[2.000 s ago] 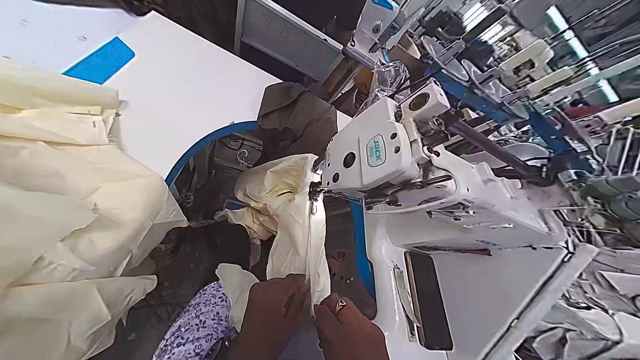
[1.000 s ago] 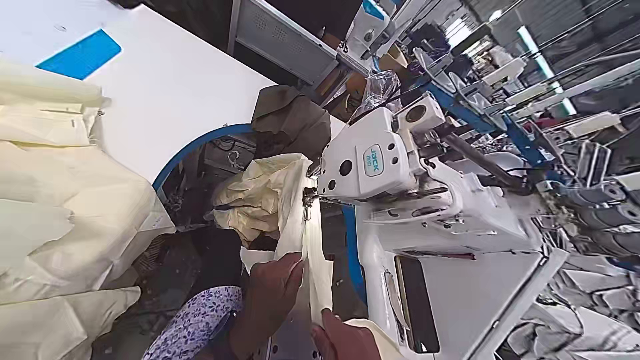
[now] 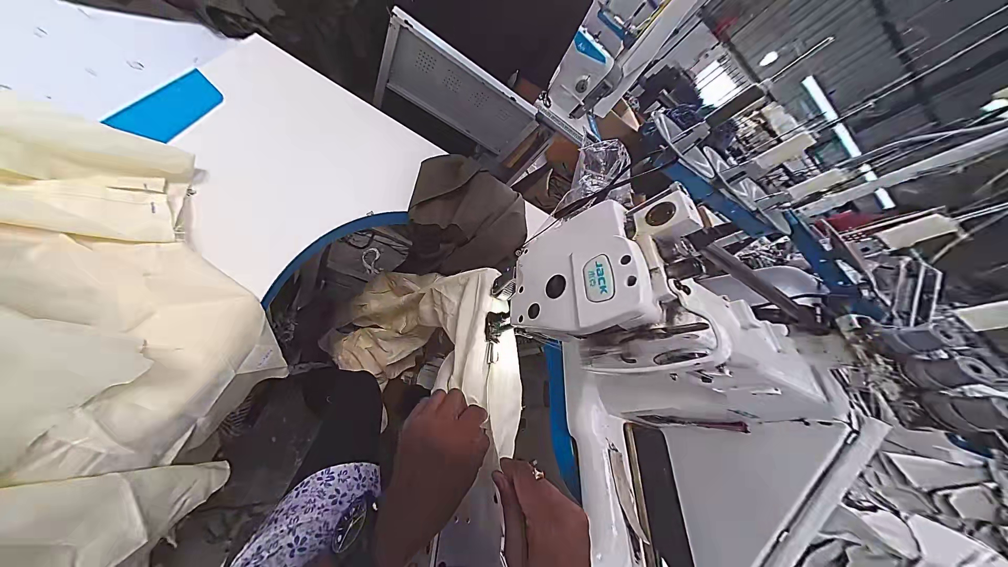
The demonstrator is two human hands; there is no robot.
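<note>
A white Jack sewing machine (image 3: pixel 587 272) has its lit needle and presser foot area (image 3: pixel 498 323) over a strip of cream fabric (image 3: pixel 472 354). Closer to me, my left hand (image 3: pixel 445 437) grips the fabric's left edge, fingers bent. Lower and to the right, my right hand (image 3: pixel 543 508), wearing a ring, pinches the same fabric between thumb and fingers. Beyond the needle the cream cloth falls in a crumpled bunch (image 3: pixel 386 323) into the curved table cutout. The fingertips are partly hidden by the cloth and knuckles.
A white table (image 3: pixel 315 150) with a blue-edged cutout lies at left, cream fabric pieces (image 3: pixel 118 331) draped over it. Dark cloth (image 3: pixel 465 213) is heaped behind the machine head. A clear plastic bag (image 3: pixel 602 169) and more machines stand beyond. Grey fabric piles (image 3: pixel 929 504) are at lower right.
My left hand was lower, close beside my right two seconds ago; it now holds the cloth farther up, nearer the needle. The hands have moved apart.
</note>
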